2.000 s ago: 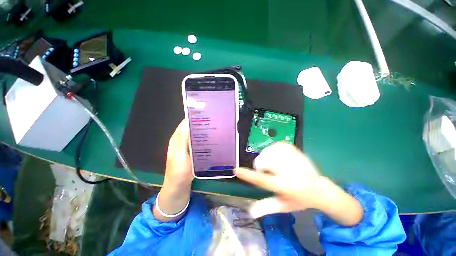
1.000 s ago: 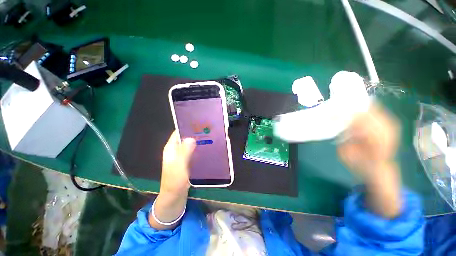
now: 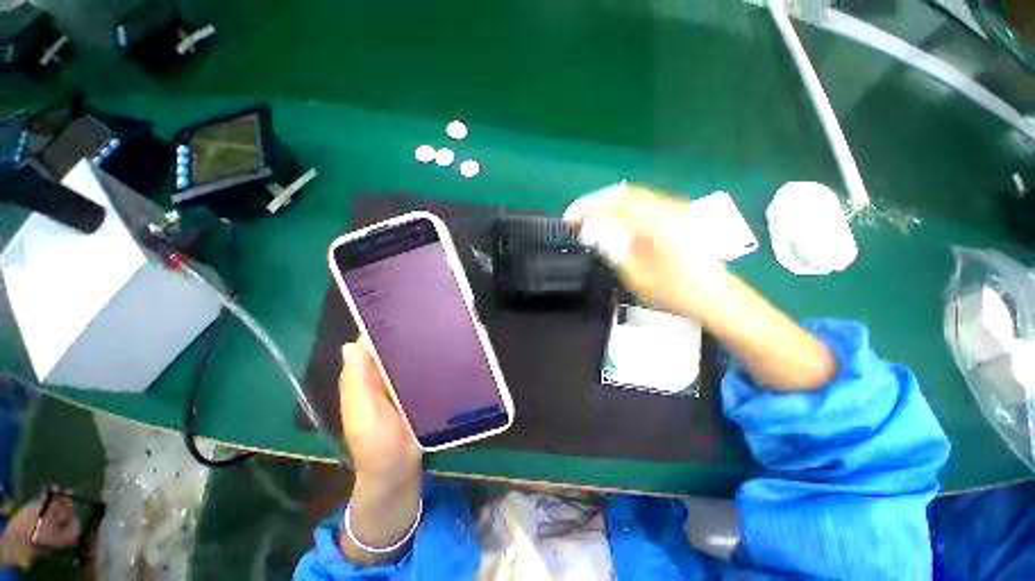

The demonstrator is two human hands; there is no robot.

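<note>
My left hand (image 3: 380,420) holds a smartphone (image 3: 422,331) in a pale case, tilted left, with a lit purplish screen. My right hand (image 3: 653,244), blurred and with white finger cots, grips the right edge of a black display unit (image 3: 543,261) above the mat. The unit's green inside does not show. A circuit board (image 3: 609,369) lies on the dark work mat (image 3: 545,420); a white pad (image 3: 661,344) covers most of it. Another white pad (image 3: 723,225) lies partly behind my right hand.
White pieces (image 3: 810,227) and a clear plastic bag (image 3: 987,340) lie right. Small white discs (image 3: 445,158) lie beyond the mat. A white box (image 3: 119,301) with cables and display units (image 3: 225,149) stand left. Another person's hand (image 3: 28,536) shows lower left.
My right hand has moved left from the white pads and taken hold of the black unit, which now shows its black side. A white pad now covers the board. The phone has tilted and its screen changed.
</note>
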